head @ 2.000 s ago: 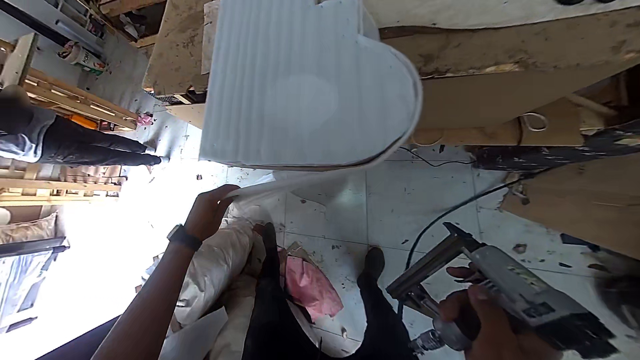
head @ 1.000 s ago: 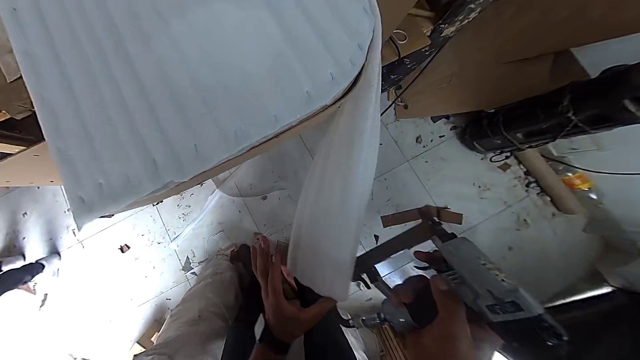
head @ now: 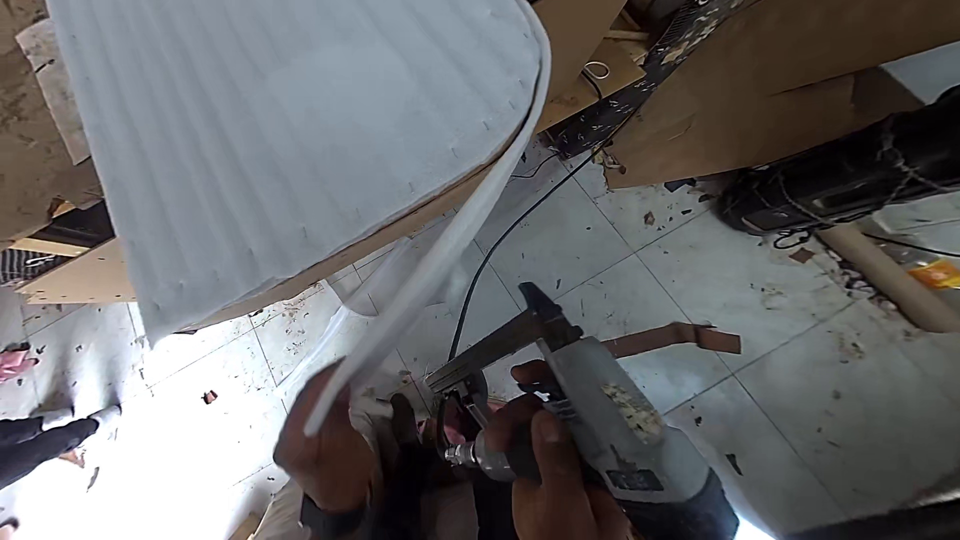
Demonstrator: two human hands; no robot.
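A panel covered in white padding [head: 322, 127], with a rounded corner and small staples along its edge, fills the upper left. From its curved side a strip of white padding [head: 442, 255] hangs down, its lower end gripped by my left hand [head: 326, 442]. My right hand [head: 551, 457] holds a pneumatic stapler [head: 615, 420] by its handle at the lower middle, its nose apart from the panel. A metal air fitting shows by the handle's end.
A black hose [head: 480, 270] runs over the littered tile floor [head: 637, 292]. Cardboard [head: 720, 105] and a dark wrapped roll [head: 847, 165] lie at the right, near a cardboard tube [head: 892, 277]. At the far left are a person's legs [head: 45, 446].
The strip, wide and hanging a second ago, now looks narrow and drawn out toward my left hand. My right hand keeps hold of the stapler. The view has swung since the first frame.
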